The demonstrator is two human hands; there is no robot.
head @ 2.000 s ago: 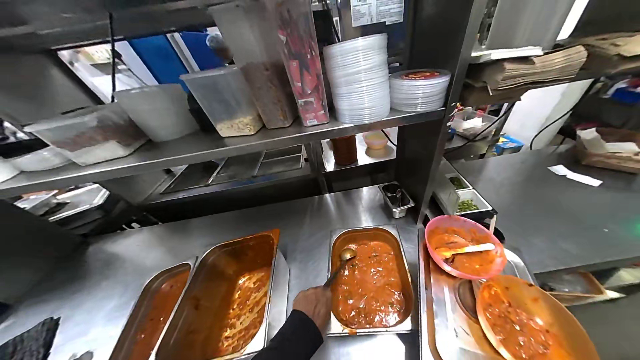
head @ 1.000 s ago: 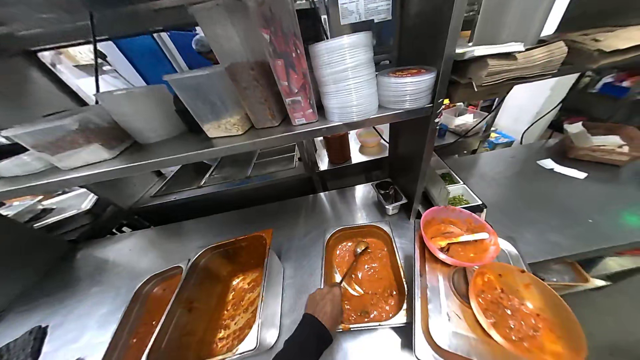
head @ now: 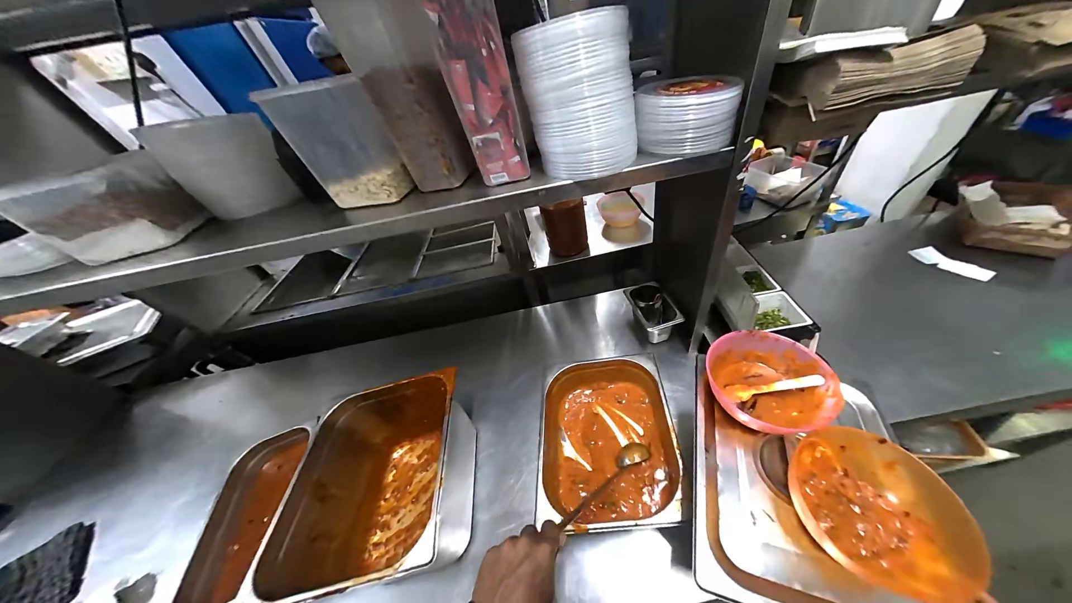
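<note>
My left hand [head: 521,563] grips the handle of a metal ladle [head: 634,455] at the near edge of a steel pan [head: 610,444] of orange-red sauce. The ladle's bowl rests in the sauce on the pan's right side. White streaks lie on the sauce's surface. My right hand is not in view. To the right, a pink bowl [head: 775,381] of sauce holds a white spoon [head: 779,386]. Below it an orange bowl [head: 888,511] with chunky sauce sits over a steel tray [head: 737,536].
Left stand a deep, sauce-coated steel pan [head: 352,477] and a narrower pan [head: 251,511]. A small metal container [head: 654,311] is behind the middle pan. The overhead shelf [head: 368,213] carries plastic tubs and stacked white containers [head: 578,92]. A dark post [head: 703,184] rises behind the right tray.
The ladle's bowl has moved from the sauce's upper part to its lower right. White streaks now show on the sauce. My left hand has moved toward the pan's near left corner.
</note>
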